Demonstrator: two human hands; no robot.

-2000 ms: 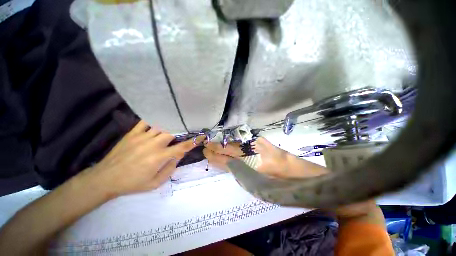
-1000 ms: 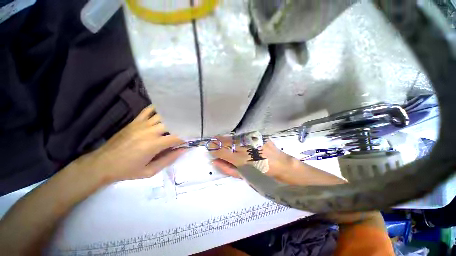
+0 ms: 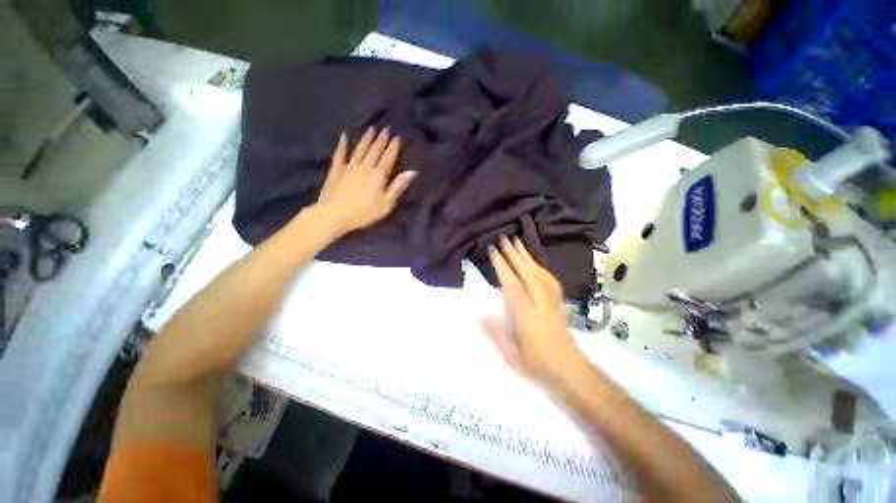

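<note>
A large dark purple-brown garment piece [image 3: 442,128] lies bunched on the white table, left of the sewing machine head [image 3: 732,231]. Its right end reaches the presser foot area [image 3: 596,285], where the needle is too small to make out. My left hand [image 3: 364,185] lies flat on the cloth's left part with fingers spread, gripping nothing. My right hand [image 3: 531,309] has its fingertips on the cloth's lower right edge, just left of the machine head, fingers extended and thumb apart.
Black-handled scissors [image 3: 57,244] lie at the far left. A white machine lamp [image 3: 629,140] reaches over the cloth's right side. A printed scale [image 3: 491,437] runs along the front table edge. A clear plastic bag [image 3: 850,472] is at the lower right. A blue crate [image 3: 825,59] stands beyond.
The view has pulled back from the machine head to the whole table. My left hand has moved away from the needle area onto the cloth. My right hand is now left of the head.
</note>
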